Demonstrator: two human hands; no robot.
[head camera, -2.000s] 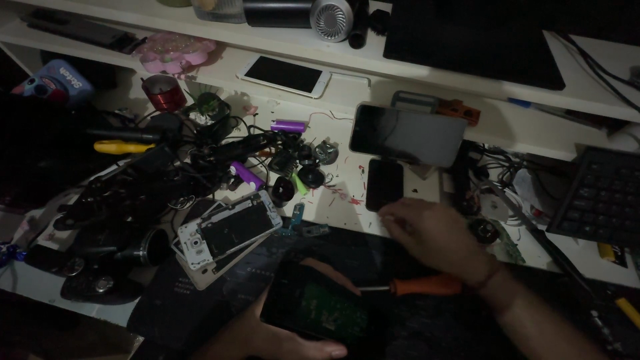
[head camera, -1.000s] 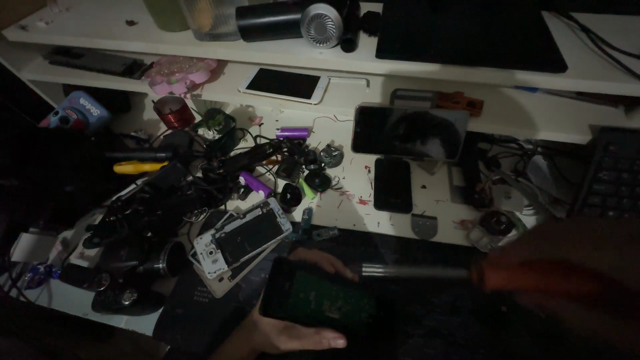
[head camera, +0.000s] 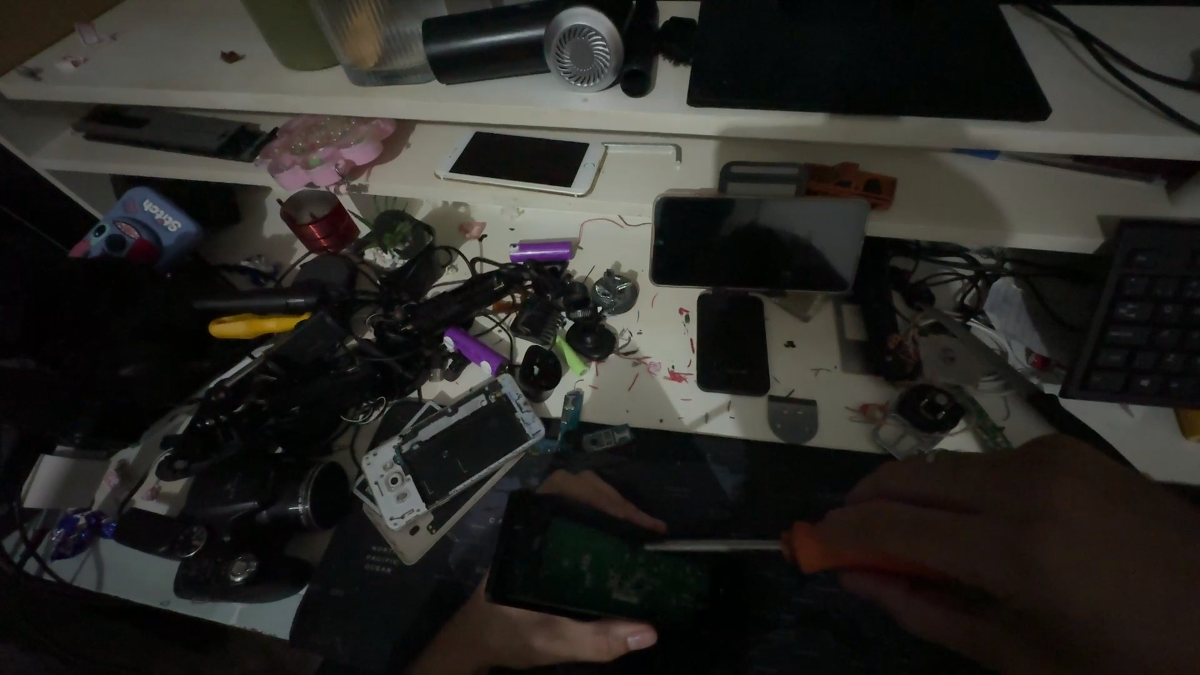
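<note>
My left hand (head camera: 553, 637) grips a black-framed device with an exposed green circuit board (head camera: 609, 567), its fingers wrapped behind and its thumb along the lower edge. In my right hand (head camera: 1012, 553) is a screwdriver with an orange handle (head camera: 834, 551). Its metal shaft (head camera: 722, 545) points left, and the tip lies over the board's upper part; whether it touches cannot be told. Both hands are above a dark printed mat (head camera: 750, 469). Left of the device, a disassembled white phone frame (head camera: 450, 450) rests on a pale cover. Dim light hides the board's details.
Tangled black cables and parts (head camera: 375, 347), purple cylindrical cells (head camera: 475, 351) and a yellow handle (head camera: 258, 325) lie at left. A propped phone (head camera: 759, 244) stands behind a smaller black phone (head camera: 732, 344). A keyboard (head camera: 1139, 319) is at right; a white phone (head camera: 521, 161) lies on the shelf (head camera: 656, 127).
Two seconds ago my right hand was by the small black phone while the screwdriver lay on the mat. The screwdriver is now in my right hand, its tip over the board.
</note>
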